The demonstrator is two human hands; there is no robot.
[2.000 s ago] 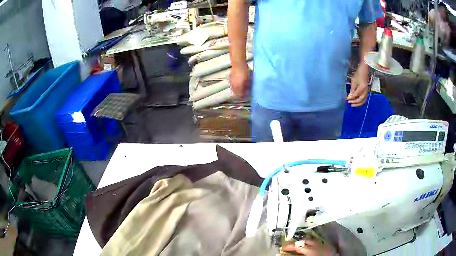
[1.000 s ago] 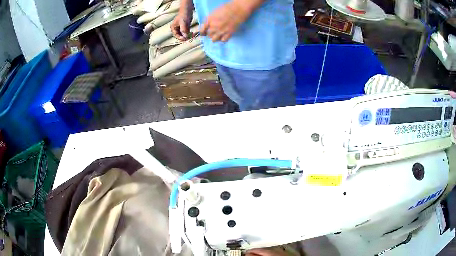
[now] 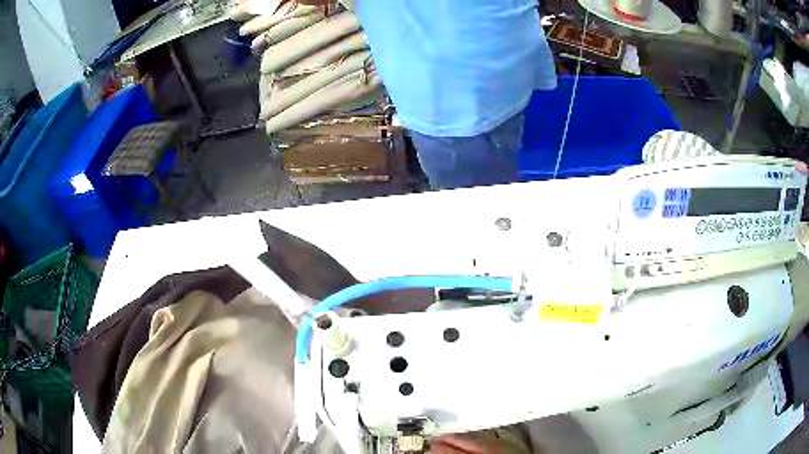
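Note:
The white JUKI sewing machine (image 3: pixel 550 355) crosses the right half of the table. A taupe panel (image 3: pixel 244 390) lies in folds left of its head, with a beige panel (image 3: pixel 151 399) on its left side. A dark brown panel (image 3: pixel 115 328) shows at the left, and a dark brown corner (image 3: pixel 302 257) sticks up behind the head. Part of a hand, apparently my right hand (image 3: pixel 475 442), shows under the machine arm at the bottom edge; its grip is hidden. My left hand is not in view. The presser foot area is mostly cut off.
A blue gooseneck tube (image 3: pixel 390 284) curves over the head. The control panel (image 3: pixel 710 208) stands on the machine. Beyond the white table (image 3: pixel 177 239) are a person in a blue shirt (image 3: pixel 461 62), stacked beige bundles (image 3: pixel 315 71), blue bins (image 3: pixel 111 160) and a green crate (image 3: pixel 49 301).
The view has swung right and closer to the machine. The person beyond the table has moved and turned, with hands no longer visible. The fabric keeps much the same folds.

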